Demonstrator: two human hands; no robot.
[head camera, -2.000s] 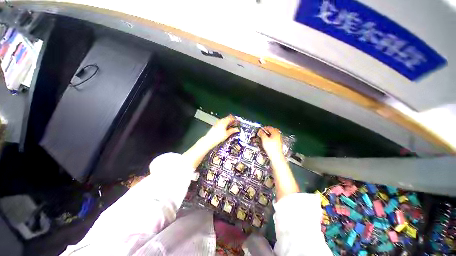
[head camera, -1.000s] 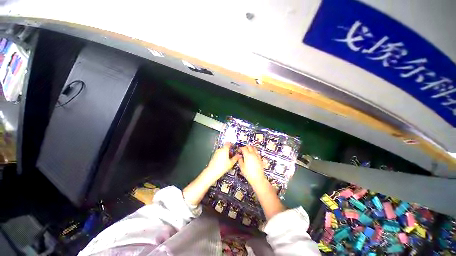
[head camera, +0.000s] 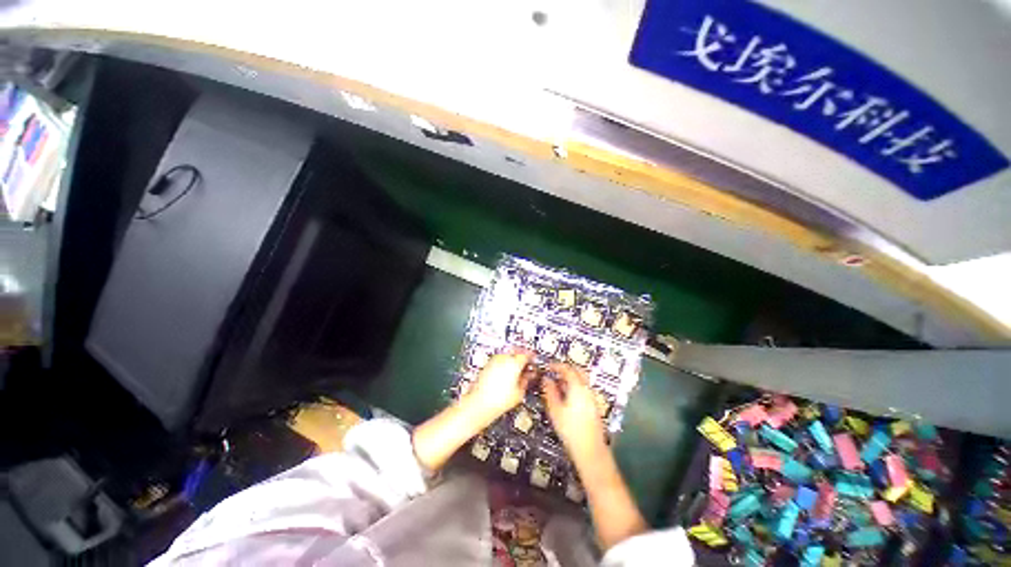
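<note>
A clear, shiny blister tray lies on the green bench in front of me, with rows of small pale gold and dark parts in its pockets. My left hand and my right hand are close together over the middle of the tray. The fingertips of both hands meet around one small dark part; the fingers partly hide it, and whether either hand grips it cannot be told. The hands and forearms cover some pockets.
A pile of loose coloured binder clips lies at the right. Large black boxes stand at the left. A white shelf with a wooden edge crosses above the bench. A slanted grey support runs behind the clip pile.
Both hands have moved from the tray's far edge towards me, first to its upper rows and now to its middle. The tray's far rows are now uncovered.
</note>
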